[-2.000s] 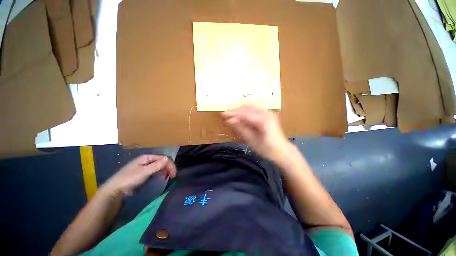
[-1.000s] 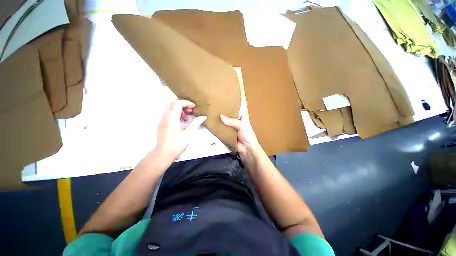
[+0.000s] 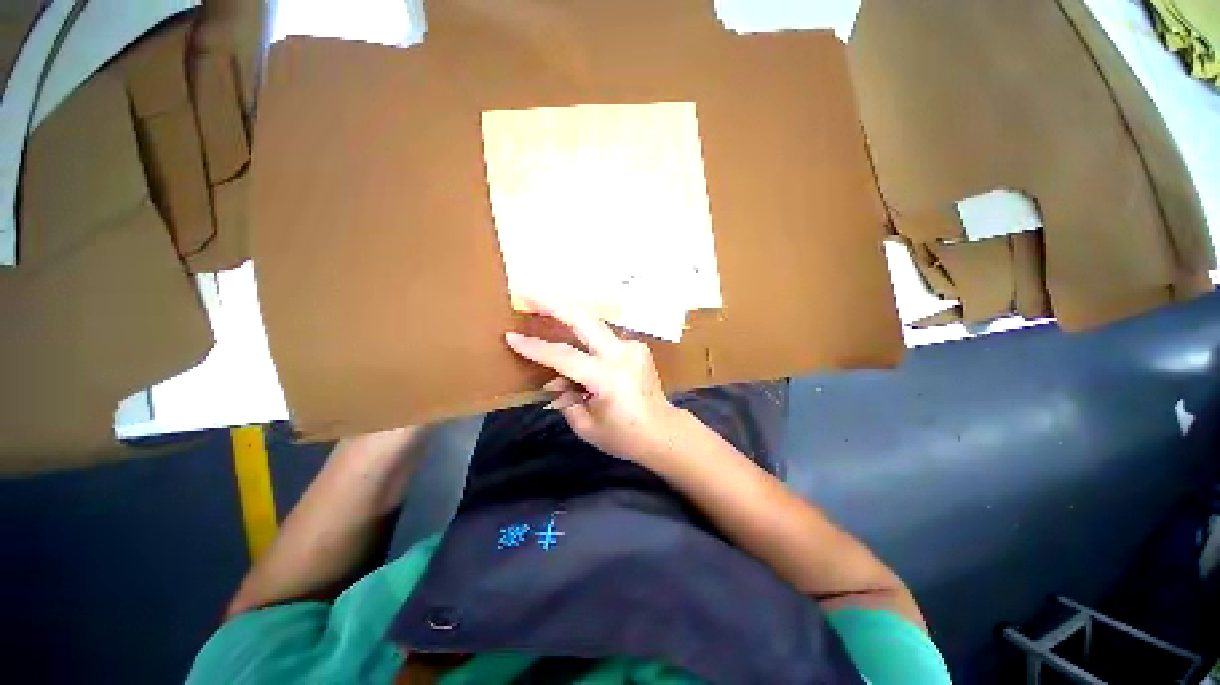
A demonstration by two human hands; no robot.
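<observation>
The brown garment panel (image 3: pixel 803 241) is spread wide in front of me, with its near edge over the table edge. A pale yellow square piece (image 3: pixel 602 201) lies on its middle, and a small white corner (image 3: pixel 656 323) shows below it. My right hand (image 3: pixel 595 381) is over the lower left part of the square and the panel's near edge, with some fingers stretched out and others curled. Whether it pinches cloth or holds a small tool cannot be told. My left forearm runs up under the panel, and the left hand is hidden there.
Brown panels lie stacked at the left (image 3: pixel 80 308) and right (image 3: pixel 990 121), the right ones with a notched cutout. White tabletop (image 3: pixel 241 355) shows between them. Yellow-green fabric (image 3: pixel 1191 34) is at the top right. A metal frame (image 3: pixel 1090 642) stands on the grey floor at the lower right.
A second ago the panel lay folded between both hands. It is now opened out flat, showing the yellow square. My left hand has passed under it, and my right hand is on top.
</observation>
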